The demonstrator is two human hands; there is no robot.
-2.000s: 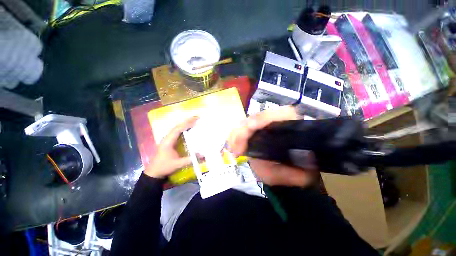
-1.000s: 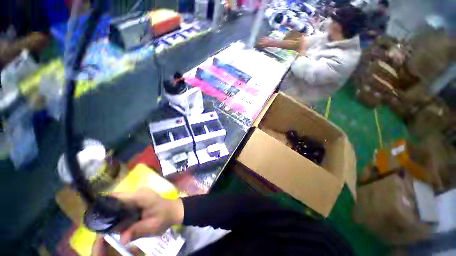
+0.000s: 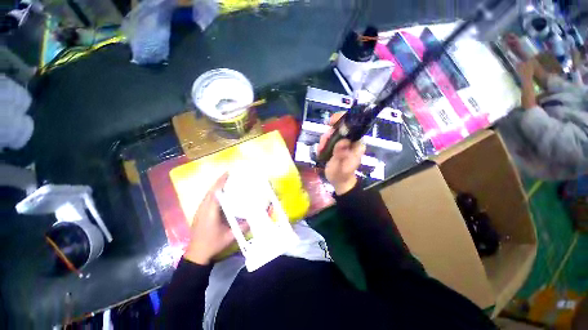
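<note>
My left hand (image 3: 211, 227) holds the white bracket housing (image 3: 256, 222) by its left side, over the front part of the yellow work pad (image 3: 284, 169). The housing is overexposed, so its details do not show. My right hand (image 3: 343, 156) grips the black electric screwdriver (image 3: 353, 126) over the front of the two silver-white screw feeders (image 3: 327, 106). A dark cable or arm runs from the screwdriver to the upper right. Its tip is hidden or too blurred to tell.
An open tin (image 3: 223, 97) with a stick stands behind the pad. Part-finished units stand at left (image 3: 72, 231) and behind the feeders (image 3: 362, 67). Printed sheets (image 3: 445, 97) lie right. An open cardboard box (image 3: 432, 225) holds black parts at lower right. Another person (image 3: 556, 129) is at far right.
The view has swung back over the pad. Compared with the oldest frame, my right hand and the screwdriver have moved from the housing to the feeders. My left hand still holds the housing.
</note>
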